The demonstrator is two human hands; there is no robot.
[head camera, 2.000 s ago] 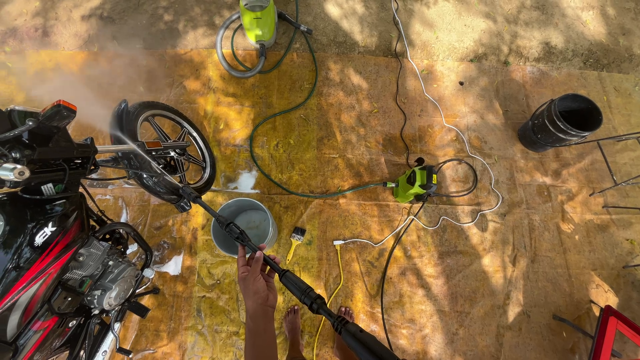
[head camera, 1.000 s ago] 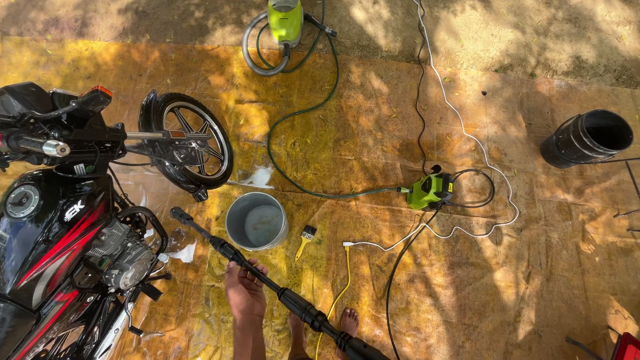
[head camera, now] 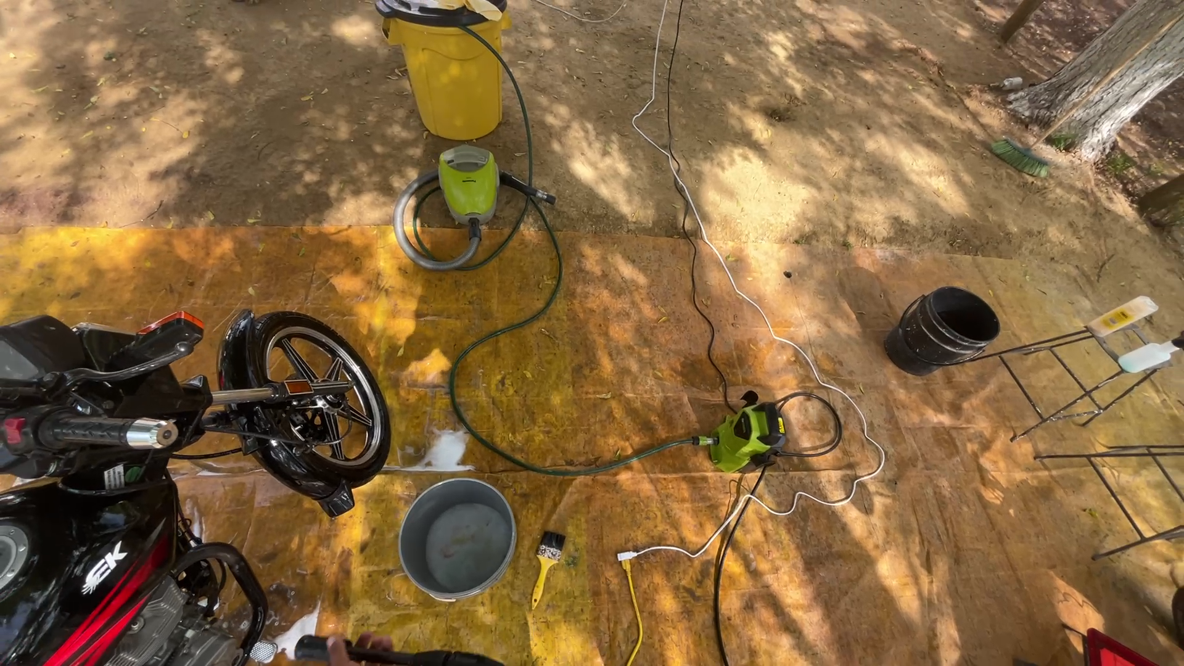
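Note:
At the bottom edge, my left hand (head camera: pixel 363 647) shows only as fingers closed around the black spray lance (head camera: pixel 421 658) of a pressure washer. My right hand is out of view. A black motorcycle with red stripes (head camera: pixel 92 546) stands at the left, its front wheel (head camera: pixel 324 398) turned toward the middle. Just above the lance is a grey bucket (head camera: pixel 458 539) holding cloudy liquid. Beside the bucket lies a paintbrush with a yellow handle (head camera: pixel 546 566). A green pressure washer (head camera: pixel 745 439) sits on the orange tarp, a green hose (head camera: pixel 518 470) joined to it.
A green vacuum cleaner (head camera: pixel 469 185) stands before a yellow bin (head camera: pixel 453 79). A white extension cord (head camera: pixel 786 342) and a black hose (head camera: pixel 719 592) cross the tarp. At the right are a black bucket (head camera: pixel 942 330), metal racks (head camera: pixel 1064 379) bearing bottles, and a broom (head camera: pixel 1020 157) by a tree trunk (head camera: pixel 1096 79).
The water jet seen at the wheel two seconds ago is gone. The lance and my left hand are now lower, mostly out of frame. The view has tilted up.

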